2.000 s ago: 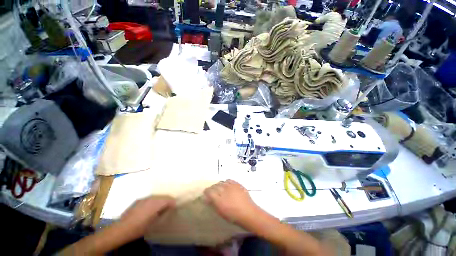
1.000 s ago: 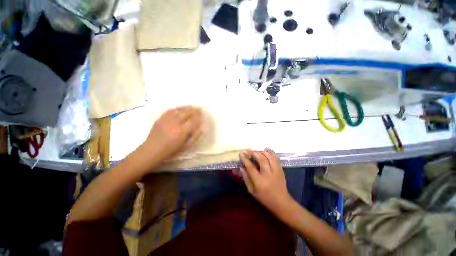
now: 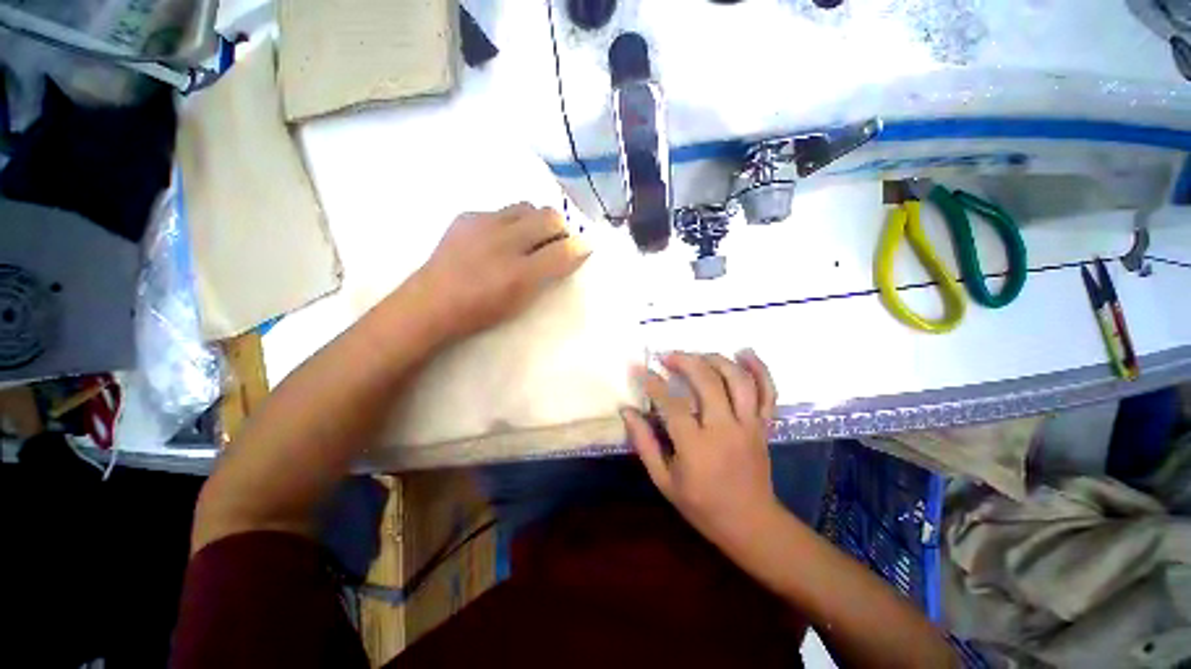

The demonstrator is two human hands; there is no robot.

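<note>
A pale beige fabric panel (image 3: 523,366) lies on the white table left of the needle area, with a darker tan strip along its front edge. My left hand (image 3: 503,268) rests on the panel's upper part, fingertips close to the sewing machine's (image 3: 940,118) presser area. My right hand (image 3: 705,425) is at the panel's front right corner, thumb and fingers on its edge. The corner under the right fingers is partly hidden. The needle is too bright and small to make out.
Scissors (image 3: 925,281) and thread snips (image 3: 1110,320) lie right of the needle area. Stacked beige panels (image 3: 366,59) lie at the rear left, another beige panel (image 3: 248,196) at the left. A blue crate (image 3: 888,516) and crumpled fabric (image 3: 1084,562) are below the table, right.
The view has moved closer to the machine. My left hand has moved up and right over the panel towards the presser area. My right hand has stayed at the front corner since one second ago.
</note>
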